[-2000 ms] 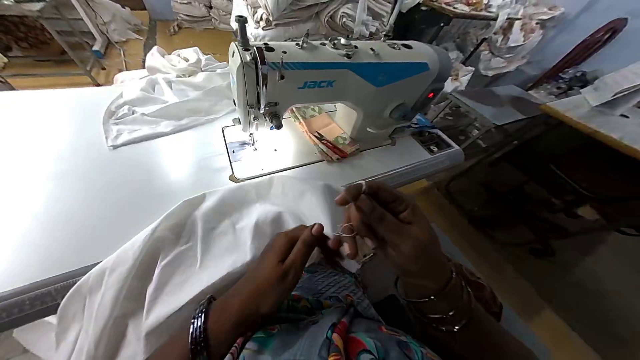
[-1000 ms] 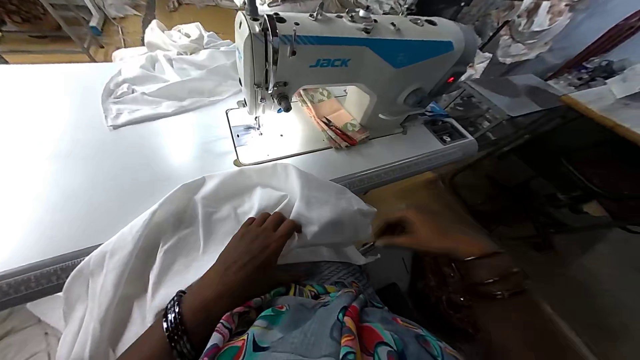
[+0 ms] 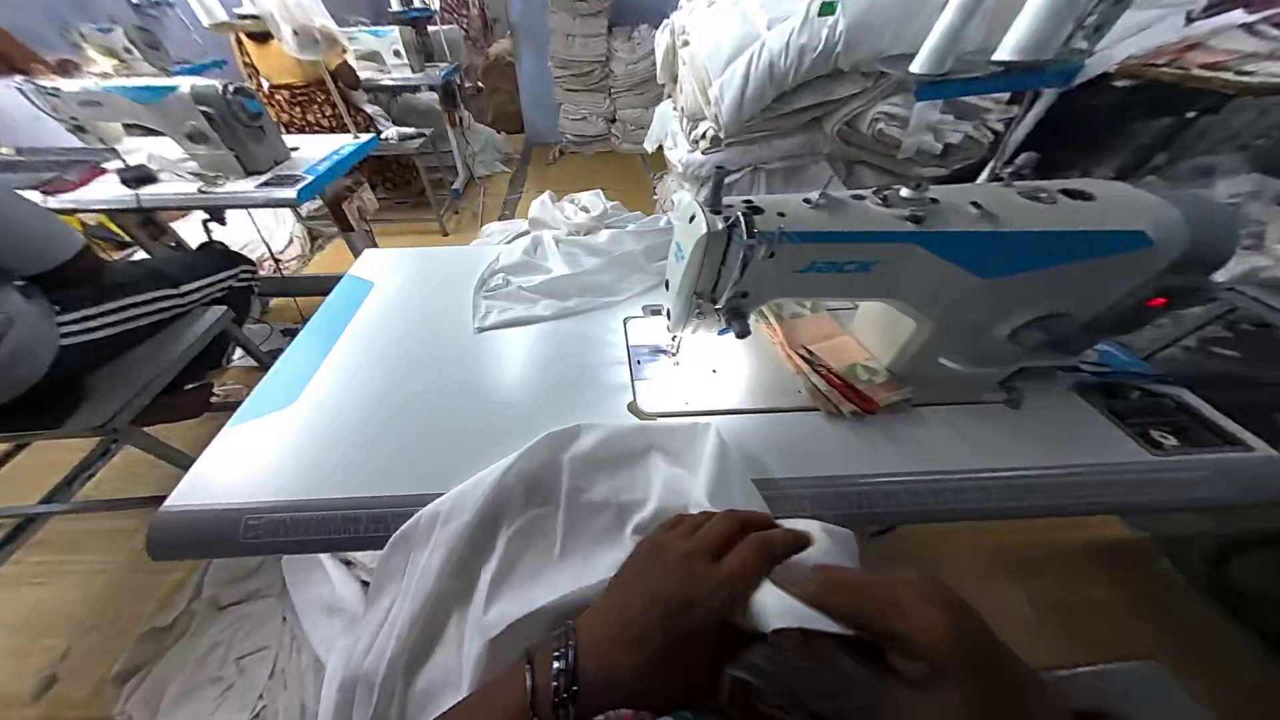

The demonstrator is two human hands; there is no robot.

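Observation:
White fabric (image 3: 560, 510) drapes over the front edge of the sewing table and down into my lap. My left hand (image 3: 690, 580) grips its bunched upper part near the right end. Close beside it, my right hand (image 3: 900, 620) is blurred and holds the fabric's right edge between thumb and fingers. Beyond both hands stands a white and blue Jack sewing machine (image 3: 960, 270), its lamp lighting the needle plate (image 3: 700, 375). Folded printed cloth pieces (image 3: 830, 360) lie under the machine arm, with a red-handled tool on them.
Another white cloth (image 3: 580, 260) lies on the table's far left part. Stacked white fabric (image 3: 760, 90) rises behind the machine. At left, a person (image 3: 150, 290) sits near another sewing machine (image 3: 170, 120); a further person (image 3: 290, 80) is behind. Thread cones (image 3: 1040, 30) stand at upper right.
The view has swung up and left. My hands were together above the fabric two seconds ago; my left hand then came down onto it, and my right hand is now closer to the left one.

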